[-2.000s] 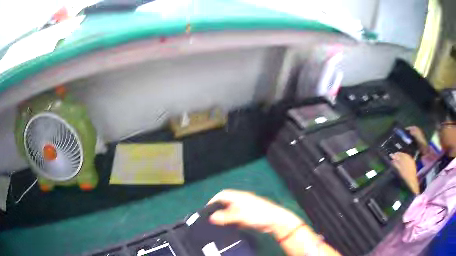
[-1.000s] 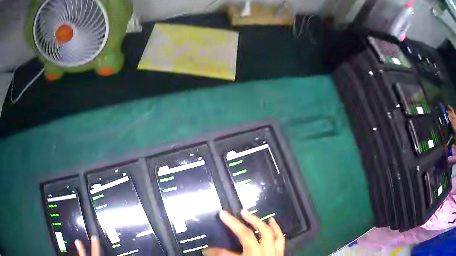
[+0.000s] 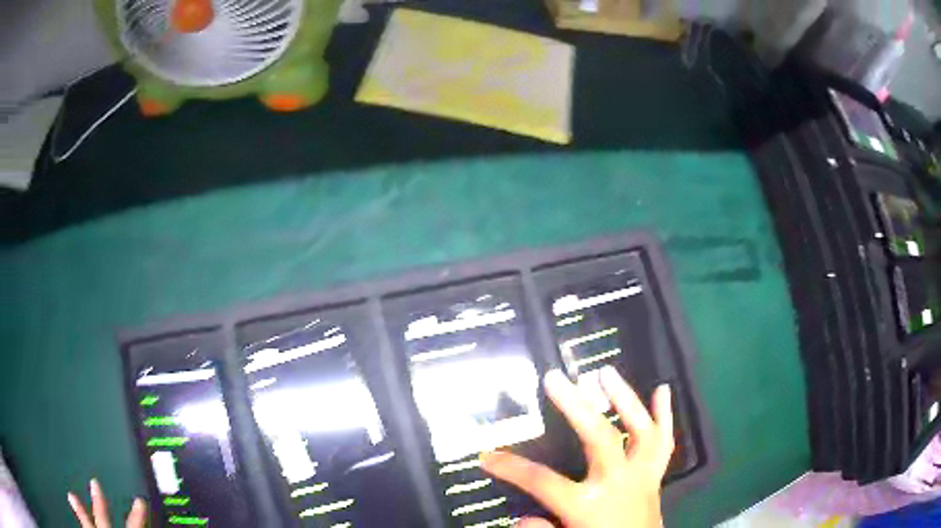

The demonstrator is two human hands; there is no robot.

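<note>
A matte black four-pocket phone tray (image 3: 454,276) lies on the green mat with a smartphone in each pocket. The leftmost phone (image 3: 191,413) shows green text lines. The second phone (image 3: 310,397) and third phone (image 3: 469,387) carry strong white glare. My right hand (image 3: 609,454) is spread over the third and rightmost phones, fingers apart, holding nothing; its thumb is at the third phone's screen. The rightmost phone (image 3: 598,284) is partly covered by it. My left hand (image 3: 106,510) shows only fingertips, apart, at the bottom edge beside the tray's left side.
A stack of black trays (image 3: 815,268) stands at right, phones on top. A green fan (image 3: 217,46) and a yellowish sheet (image 3: 469,74) are behind the tray. A tan block (image 3: 619,15) is at the top edge. Pink clothing (image 3: 856,495) shows at lower right.
The tray first came fully into view, and the view then shifted so it sits further right. My right hand moved from the tray's edge to over the screens. My left fingertips moved off the leftmost phones.
</note>
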